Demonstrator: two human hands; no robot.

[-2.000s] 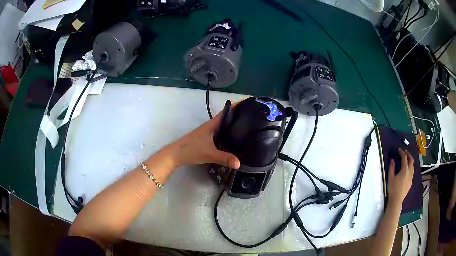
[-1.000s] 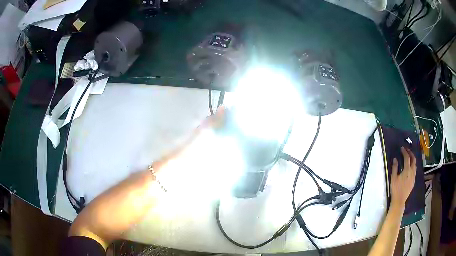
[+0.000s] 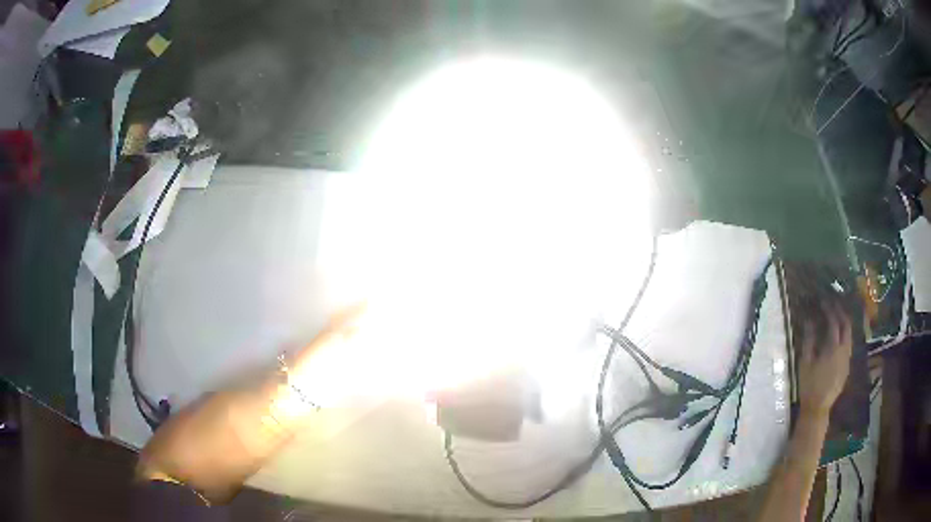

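Note:
A very bright white glare [image 3: 495, 204] fills the middle of the head view and hides the camera's rounded head. Only the camera's lower body [image 3: 482, 406] shows dimly under the glare. My left hand [image 3: 352, 314] reaches from the lower left into the glare. Its fingers are washed out, so I cannot tell what they touch. My right hand [image 3: 827, 347] lies low at the far right on a dark mouse pad [image 3: 849, 408]. The mouse under it cannot be made out.
Black cables and plugs [image 3: 674, 400] lie on the right of the white sheet [image 3: 225, 265]. White strips [image 3: 84, 342] and a black cable [image 3: 131, 347] run down the left. The other cameras at the back are lost in glare and haze.
The camera's light came on and has grown into a far larger glare. It now covers the camera head and my left fingers. My left forearm has shifted slightly down and left.

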